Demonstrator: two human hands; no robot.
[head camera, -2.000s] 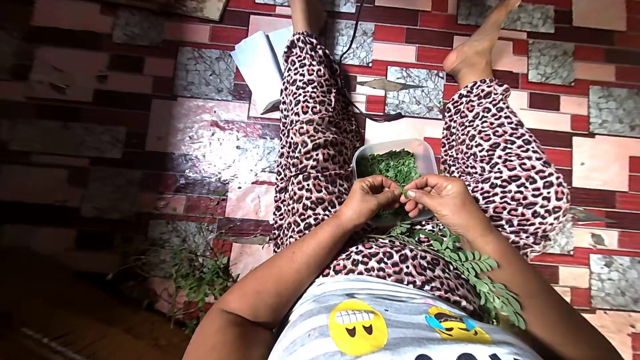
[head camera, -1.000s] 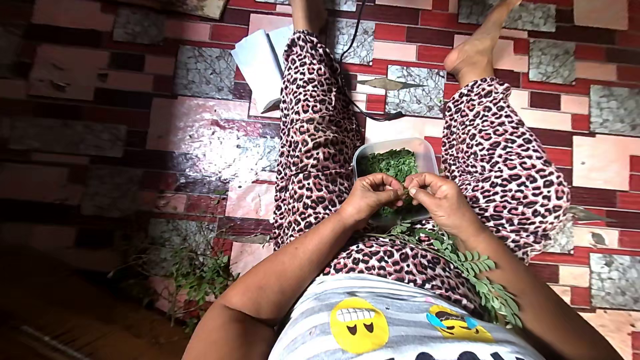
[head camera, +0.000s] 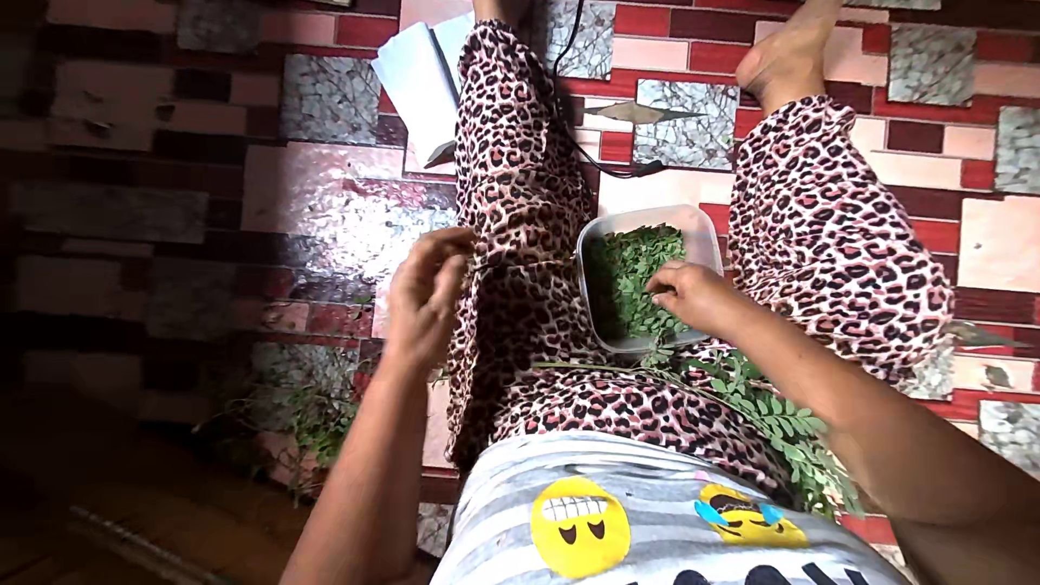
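A translucent plastic container (head camera: 699, 231) stands between the legs, partly filled with small green leaves (head camera: 638, 276). My right hand (head camera: 691, 296) is over its right side, fingers bent down at the leaves; whether anything is between them is unclear. Left of the container, beside the thigh, is my left hand (head camera: 431, 284), raised with curled fingers; I cannot tell if it holds anything small. A leafy green stem (head camera: 780, 414) lies across the lap, its thin bare end pointing left and its leaflets under the right forearm.
More leafy sprigs (head camera: 321, 426) lie on the patterned floor at the left. White folded sheets (head camera: 418, 81) rest beside the lower left leg. A black cable (head camera: 621, 171) runs between the legs and ends above the container.
My hands were together over the container's near edge; now they are apart. The left has moved out to the left, while the right stays over the leaves.
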